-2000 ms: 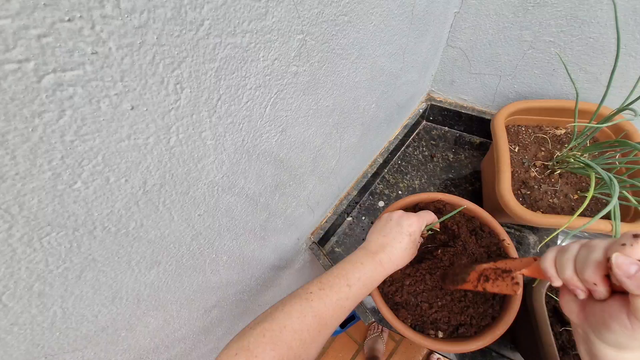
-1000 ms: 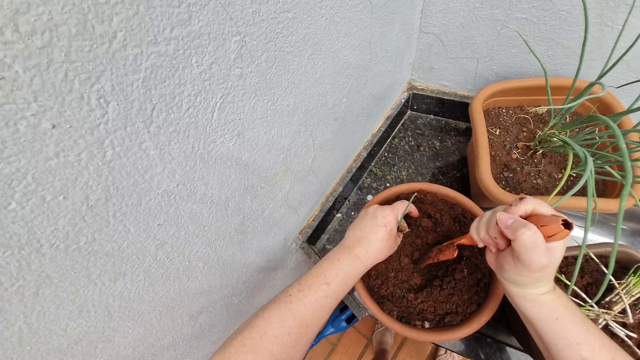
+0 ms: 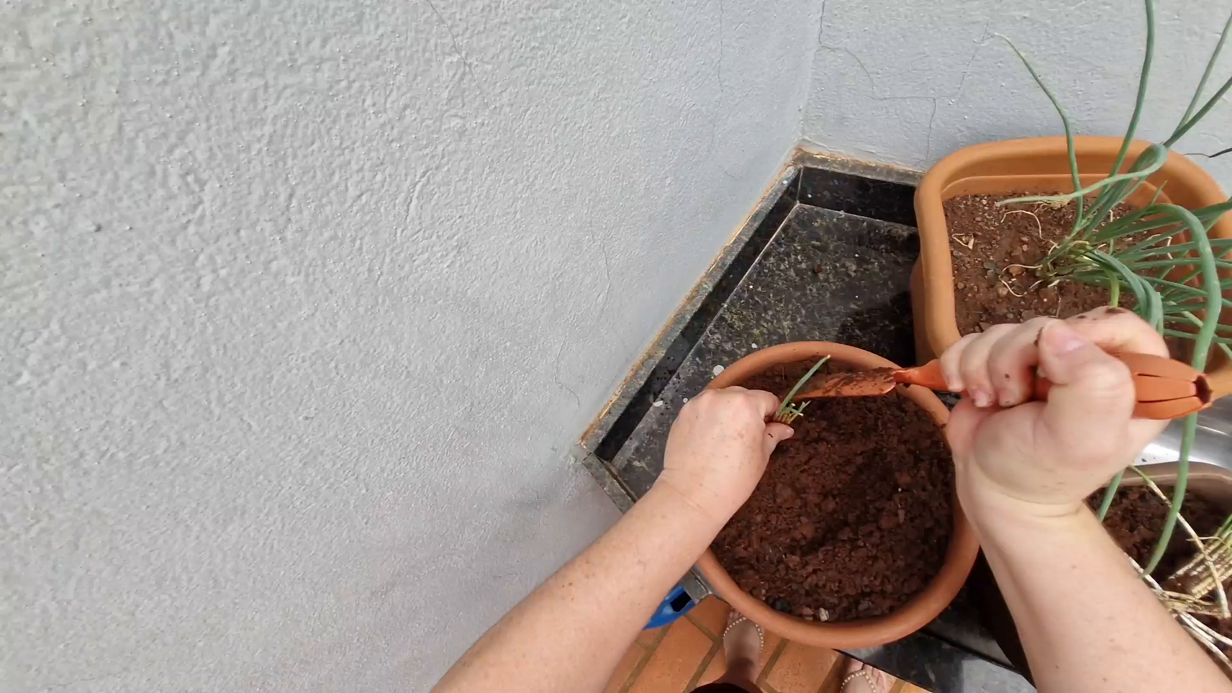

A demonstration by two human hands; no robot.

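Note:
My left hand pinches a small bunch of cut green shoots at the left side of a round terracotta-coloured pot. Dark red-brown soil fills much of that pot. In my right hand is the handle of an orange garden trowel. Its soil-smeared blade lies over the upper part of the round pot, close to the shoots and my left fingertips. The shoots' lower ends are hidden by my fingers or the soil; I cannot tell which.
Behind my right hand stands a larger orange planter with long-leaved green onion-like plants. Another pot with pale stalks is at the lower right. The pots stand on a black stone ledge against a grey textured wall. Feet show on the tiles below.
The trowel blade has come up from the middle of the soil to the pot's upper part, beside the shoots. My left hand stays at the pot's left side.

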